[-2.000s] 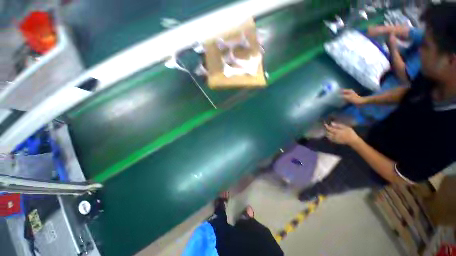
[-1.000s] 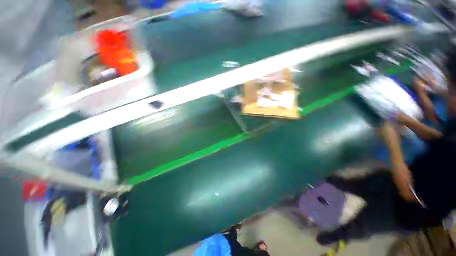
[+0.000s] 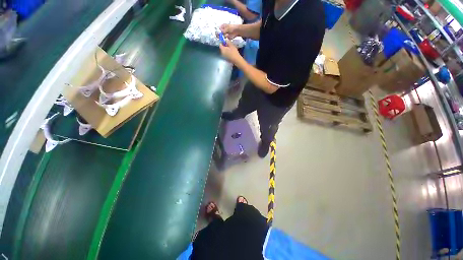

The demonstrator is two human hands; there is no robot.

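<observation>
Several curved white housings (image 3: 121, 94) lie on a tan cardboard sheet (image 3: 105, 124) over the green conveyor line, left of centre. More white housings (image 3: 50, 133) lie beside and below the sheet's left edge, partly covered by it. Thin dark wires show by some of them. My left hand and my right hand are both out of the picture; only my legs, sandalled feet and blue garment edges show at the bottom.
A person in a black shirt (image 3: 292, 45) stands at the bench, holding a small blue item, beside a tray of white parts (image 3: 212, 25). A purple stool (image 3: 238, 138) stands by the bench. Beyond are a wooden pallet (image 3: 332, 109), cardboard boxes, a red stool (image 3: 391, 106) and yellow-black floor tape.
The view has swung right: the housings, cardboard and standing person now appear further left, and the aisle has come in. The red item and equipment at left have gone out of view.
</observation>
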